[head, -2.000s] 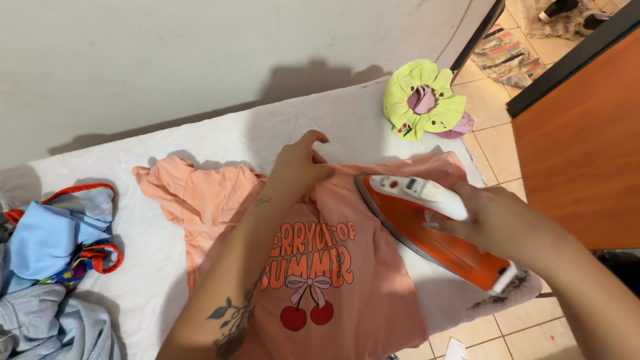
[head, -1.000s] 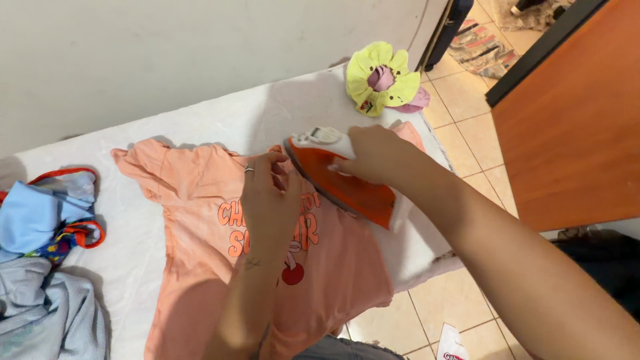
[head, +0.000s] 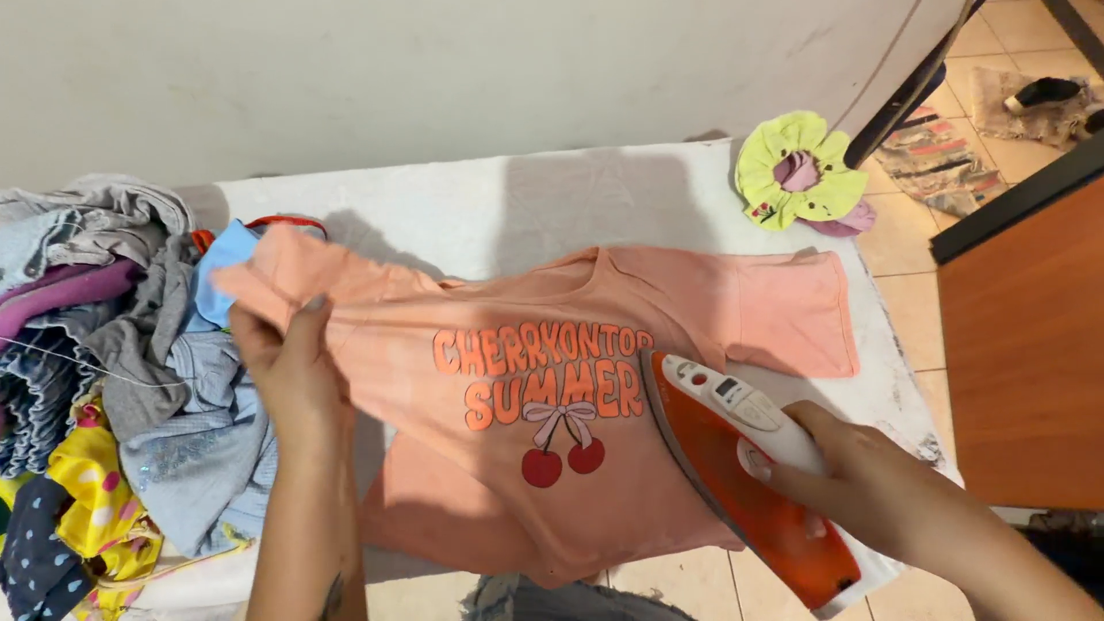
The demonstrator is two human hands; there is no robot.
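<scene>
A peach T-shirt (head: 517, 293) with cherry print and orange lettering lies across the white-covered ironing surface (head: 431, 194), its left part lifted and creased. My left hand (head: 289, 371) pinches the shirt near the left sleeve, holding it off the cloth. The orange and white clothes iron (head: 742, 466) is in my right hand (head: 828, 474), gripped by its handle. Its tip points up and left, over the right side of the shirt beside the lettering. The right sleeve is spread flat.
A heap of clothes (head: 147, 362) covers the left end of the surface. A yellow-green scrunchie-like item (head: 798, 172) lies at the back right corner. A wall stands behind, a wooden panel (head: 1026, 345) at the right, and rugs (head: 940, 159) lie on the tiled floor.
The left hand has moved left to the sleeve area and lifted the fabric. The iron has moved from the shirt's upper edge down to beside the print. The right sleeve now shows spread out.
</scene>
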